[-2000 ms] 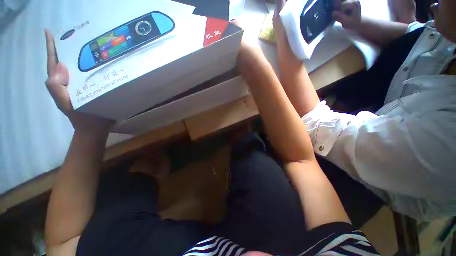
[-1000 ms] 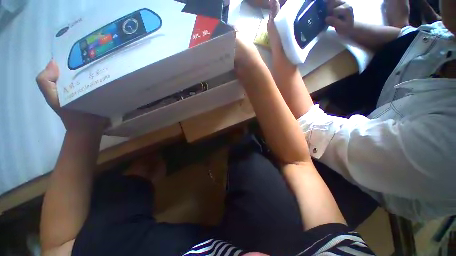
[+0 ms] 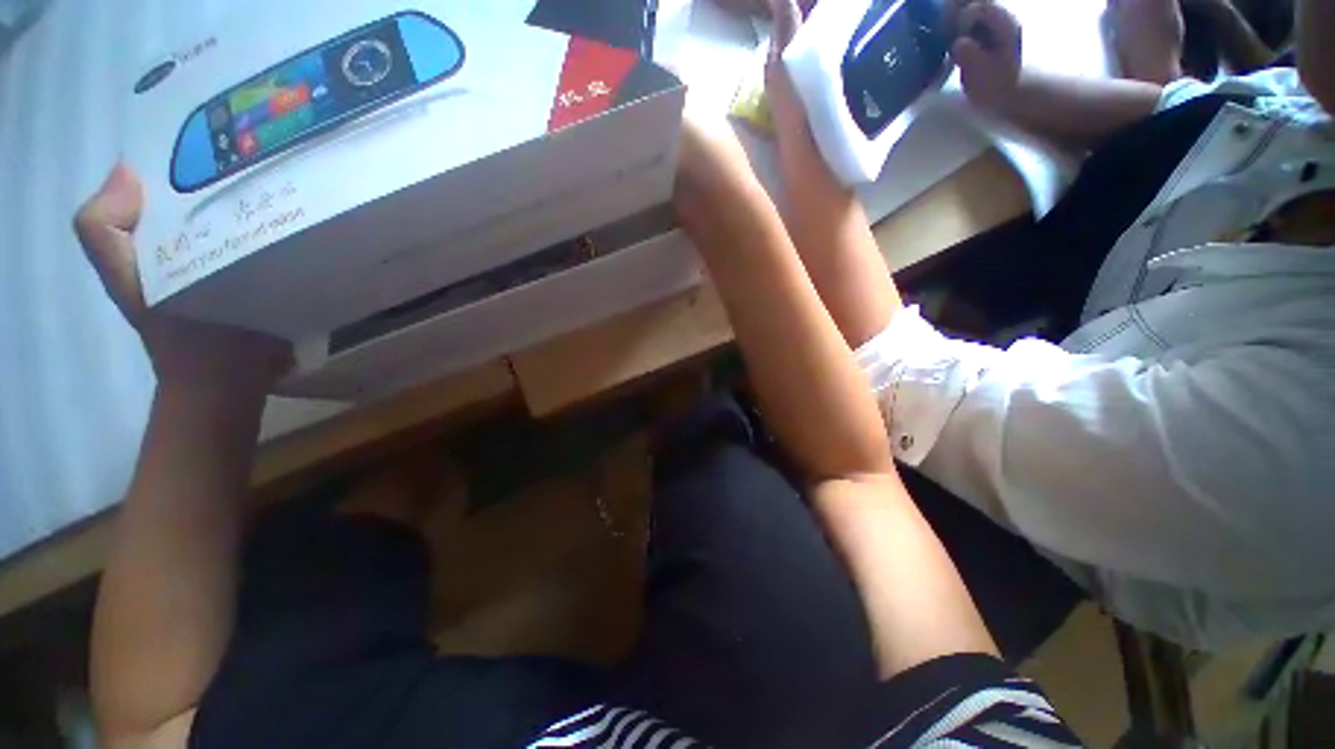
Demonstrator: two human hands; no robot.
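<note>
The white printed box lid [image 3: 395, 176], with a mirror picture, a red patch and a dark corner, sits tilted over the plain white box base [image 3: 513, 315]. A narrow gap on the near side shows part of a dark cable bundle [image 3: 483, 278]. My left hand [image 3: 139, 278] holds the lid's left end, thumb up along its edge. My right hand [image 3: 691, 154] is at the lid's right end, its fingers mostly hidden behind the box.
A person in a white shirt [image 3: 1083, 410] sits close on the right, hands at a dark mirror dash cam [image 3: 893, 66] in a white sleeve [image 3: 823, 88]. The white-covered bench [image 3: 44, 395] has a light wood edge. Brown cardboard [image 3: 615, 351] lies below the box.
The box and both my hands have shifted slightly left in view. The gap between lid and base has opened and then narrowed a little. The neighbour's dash cam has shifted slightly left.
</note>
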